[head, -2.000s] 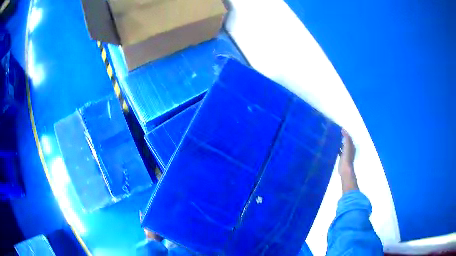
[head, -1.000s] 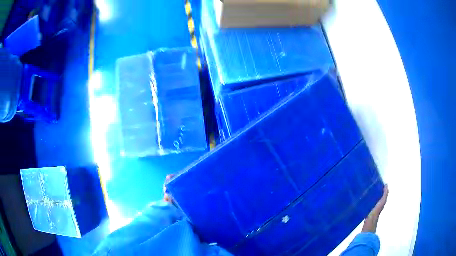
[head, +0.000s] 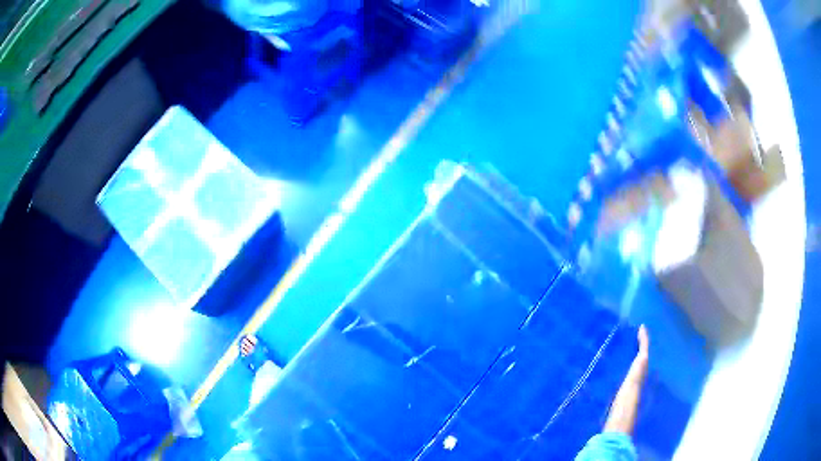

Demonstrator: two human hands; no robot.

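A large closed blue carton (head: 423,333) fills the lower middle, tilted in view, with a seam along its top and a small white mark near the bottom edge. My right hand (head: 627,387) lies along its right side with the fingers pointing up, holding it. I cannot make out my left hand. Pale blurs show at the carton's lower left edge, but I cannot tell what they are.
A carton with crossed pale tape (head: 180,198) stands on the blue floor at the left. A yellow line (head: 311,248) crosses the floor. Blurred boxes (head: 716,279) are at the right. A green bench edge (head: 67,67) is upper left. A blue tub-like object (head: 85,414) is lower left.
The view has swung left and blurred, with the blue carton still in front. The taped carton has shifted up and right in view; the stacked cartons have moved right.
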